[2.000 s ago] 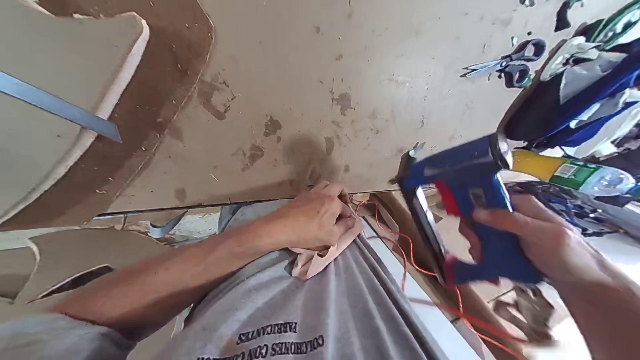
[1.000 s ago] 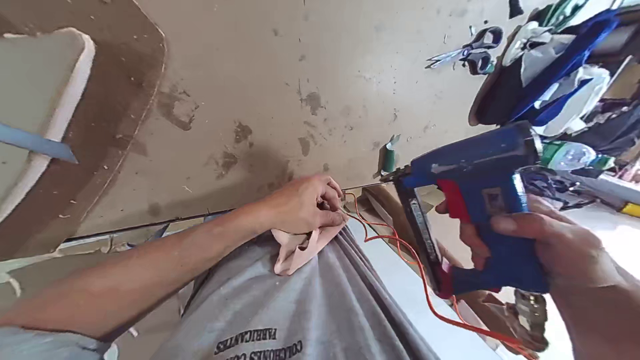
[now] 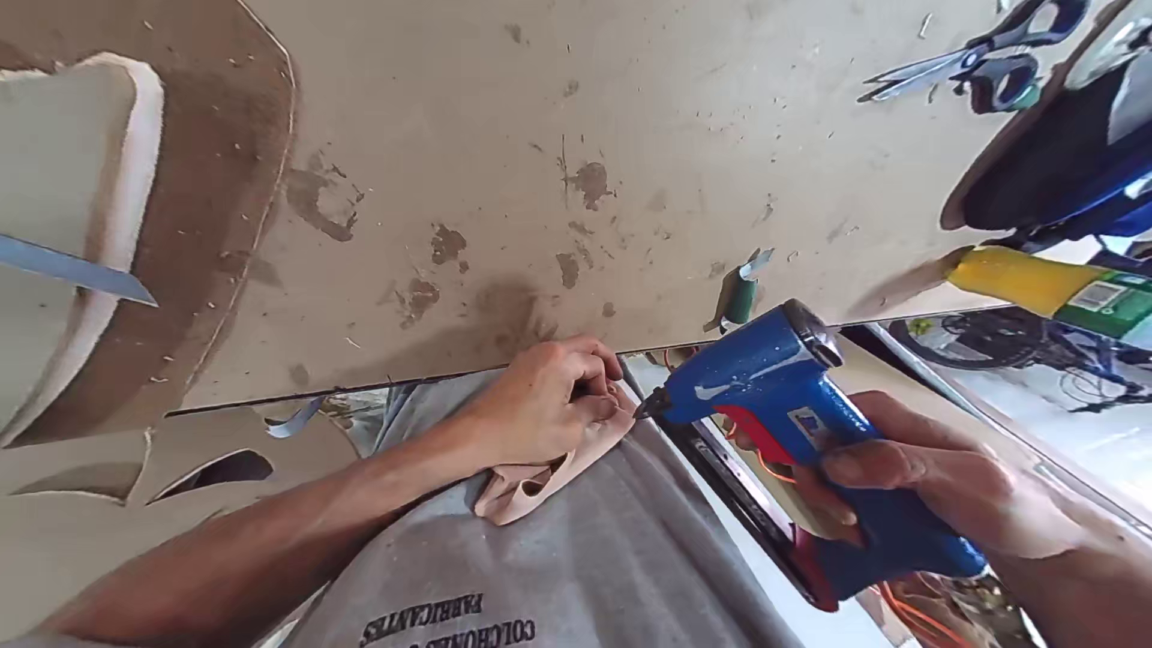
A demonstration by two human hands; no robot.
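Note:
My left hand (image 3: 549,405) pinches a folded piece of tan fabric or leather (image 3: 531,490) at the near edge of the work table (image 3: 486,117), close against my grey shirt (image 3: 576,567). My right hand (image 3: 927,486) grips a blue pneumatic staple gun (image 3: 783,378) with a red trigger. Its nose meets or nearly touches the tan piece just right of my left fingers; exact contact cannot be told. The left fingertips are curled and partly hide the held edge.
Scissors (image 3: 972,63) lie at the upper right. A small green roll (image 3: 740,297) is near the table edge, a yellow and green bottle (image 3: 1062,279) at the right. A metal strip (image 3: 72,267) crosses a padded panel (image 3: 54,162) at left. Orange hose (image 3: 909,616) hangs below.
The staple gun in my right hand has moved left, its nose now at the tan piece beside my left fingers. My left hand still holds the piece.

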